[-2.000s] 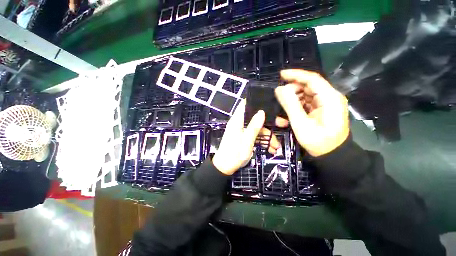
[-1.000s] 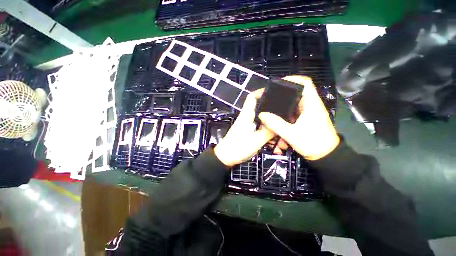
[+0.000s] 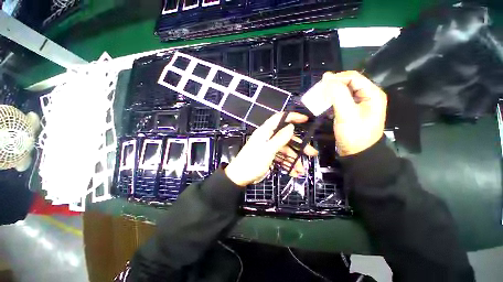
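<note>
My left hand point(image 3: 267, 147) holds a black plastic front housing point(image 3: 300, 135) over the near right part of the blister tray point(image 3: 182, 125). The fingers show through its open parts. My right hand point(image 3: 358, 113) is just to the right and pinches a small pale piece point(image 3: 319, 99) at its fingertips, above the housing. A white-bordered die-cut sheet point(image 3: 229, 91) lies slanted across the tray, its right end by my left hand. Some cells at that end are filled dark; the others are open. Several housings with pale window outlines point(image 3: 175, 157) stand in the tray's near row.
A pile of white lattice sheets point(image 3: 71, 137) lies left of the tray, with a round fan point(image 3: 14, 136) beyond it. Stacked trays point(image 3: 248, 19) stand behind. A shiny dark heap point(image 3: 441, 49) is at the right. A brown cardboard box point(image 3: 113, 248) is below the bench edge.
My hands were close together around a dark piece. Now my right hand has moved up and right with a pale piece, and the housing shows open in my left hand. The whole view has shifted slightly.
</note>
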